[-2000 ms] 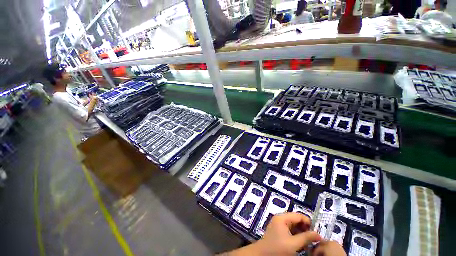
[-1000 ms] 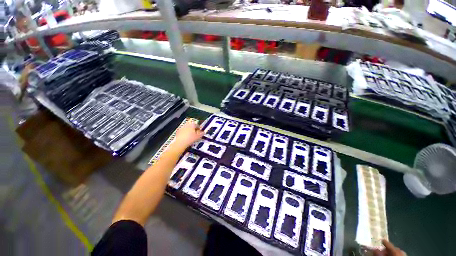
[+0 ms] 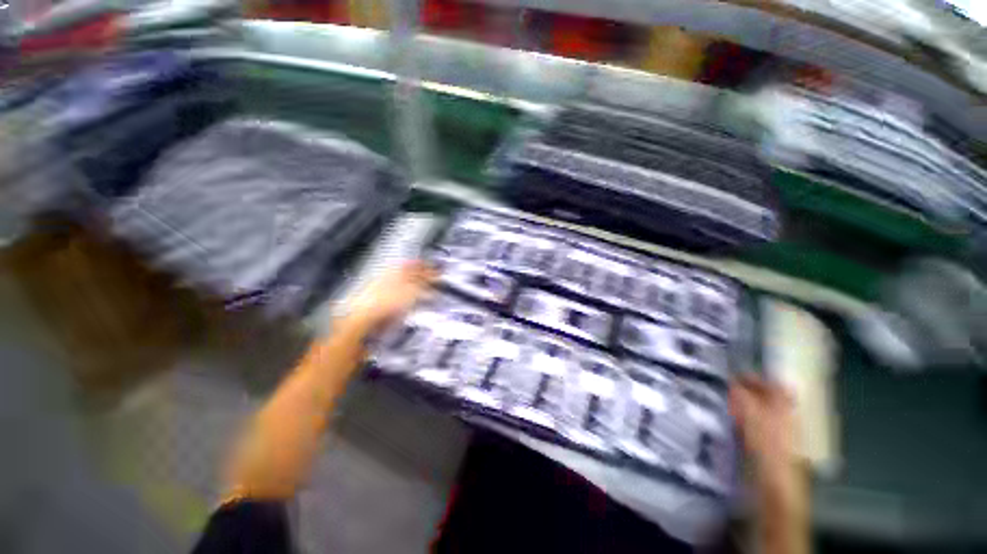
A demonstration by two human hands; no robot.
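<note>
The view is blurred. The black blister tray (image 3: 520, 297) lies in front of me, with rows of silver-white frames (image 3: 557, 314) in its pockets. My left hand (image 3: 395, 290) is at the tray's left edge, beside the narrow white sticker sheet (image 3: 404, 240). My right hand (image 3: 762, 406) is at the tray's right edge, just left of the pale adhesive release sheet (image 3: 814, 379). The blur hides the fingertips of both hands, so I cannot tell whether they grip the tray. No loose piece can be made out in either hand.
A tray stack (image 3: 649, 179) stands behind the work tray. A film-covered stack (image 3: 254, 211) is on the left and more trays (image 3: 866, 146) are at the back right. A blurred white fan (image 3: 936, 308) stands at the right. A grey support post (image 3: 411, 119) rises behind.
My right hand has moved up and left from the release sheet's lower end to the tray's right edge. My left hand stays by the tray's left edge. The view has shifted and blurred.
</note>
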